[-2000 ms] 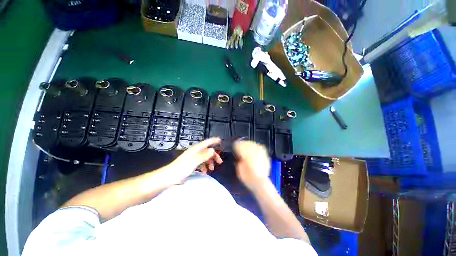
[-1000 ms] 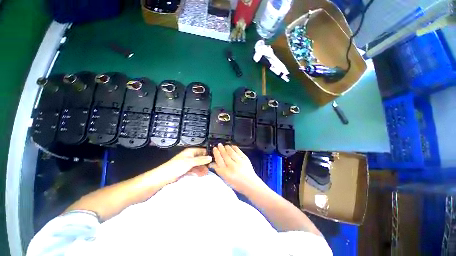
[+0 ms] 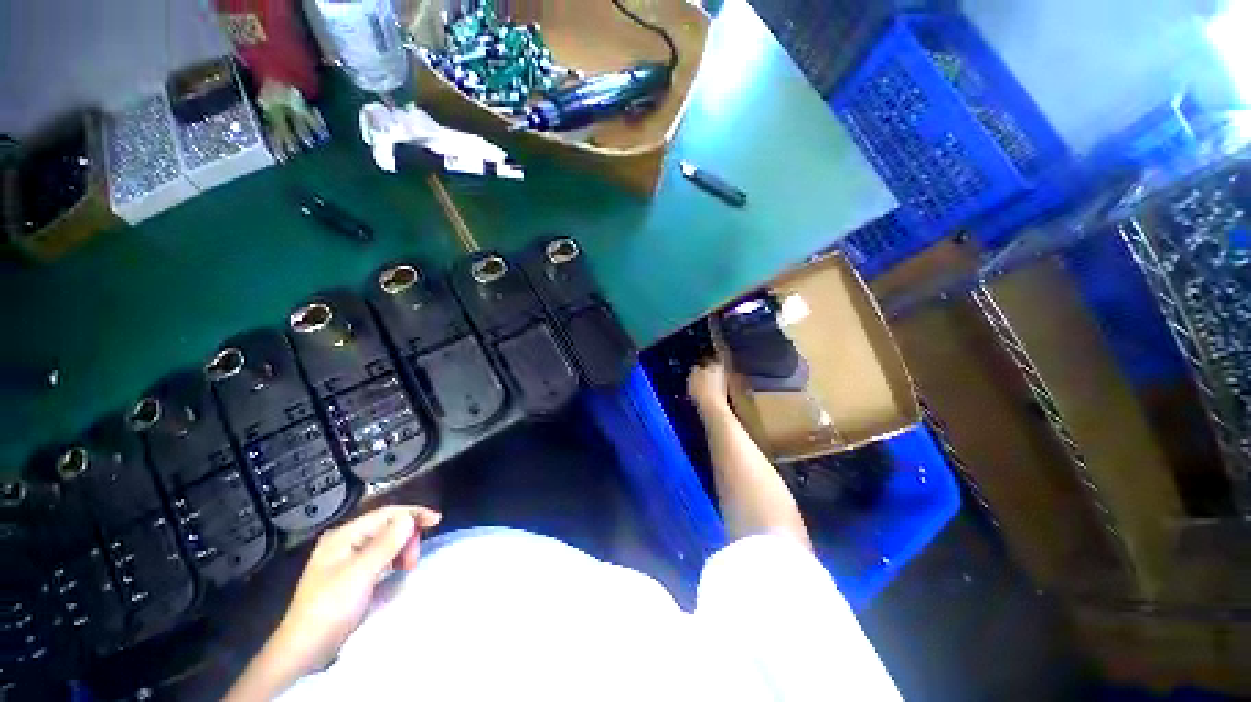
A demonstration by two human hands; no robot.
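A slanting row of black lock panels point(image 3: 377, 425), each with a brass-coloured ring at its far end, lies along the bench's near edge. My left hand point(image 3: 360, 555) is just off the row's near side, fingers loosely curled, with nothing visible in it. My right hand point(image 3: 708, 384) reaches to the left side of a low open carton point(image 3: 844, 370), beside loose black covers point(image 3: 768, 354). Its fingertips are small and blurred against dark parts, so I cannot tell whether it holds anything.
A parts carton point(image 3: 604, 28) with a dark corded screwdriver point(image 3: 604, 96) stands at the bench back. A white trigger tool point(image 3: 436, 144), a black pen-like tool point(image 3: 334, 215) and another short dark stick point(image 3: 712, 184) lie on the bench. Blue crates point(image 3: 933, 151) and wire racks stand at right.
The view has turned right. My hands have come off the panel they were both on. My right hand has moved to the low carton; my left hand stays near the row.
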